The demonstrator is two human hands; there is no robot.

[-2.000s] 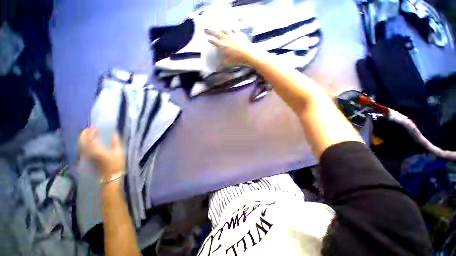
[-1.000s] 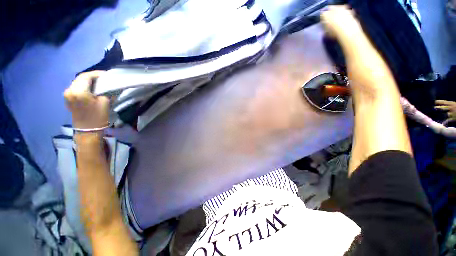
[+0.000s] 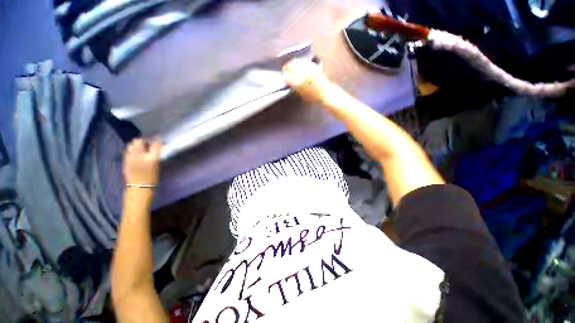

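A long narrow light grey and white garment piece (image 3: 220,117) with a thin dark line along it is stretched between my hands over the lilac pressing table (image 3: 252,142). My left hand (image 3: 144,165) grips its left end, where a dark end section (image 3: 123,128) shows. My right hand (image 3: 304,77) grips its right end. The piece is partly blurred, so I cannot tell how much of it touches the table.
The steam iron (image 3: 378,45) rests at the table's right, its pale pink hose (image 3: 482,63) running right. Striped pieces (image 3: 123,25) lie at the far left. Grey pieces (image 3: 53,151) drape over the left edge. Dark and blue cloth heaps (image 3: 485,180) lie at the right.
My right hand has moved left and nearer, away from beside the iron. The long piece is now stretched between both hands, apart from the striped stack. The view has shifted.
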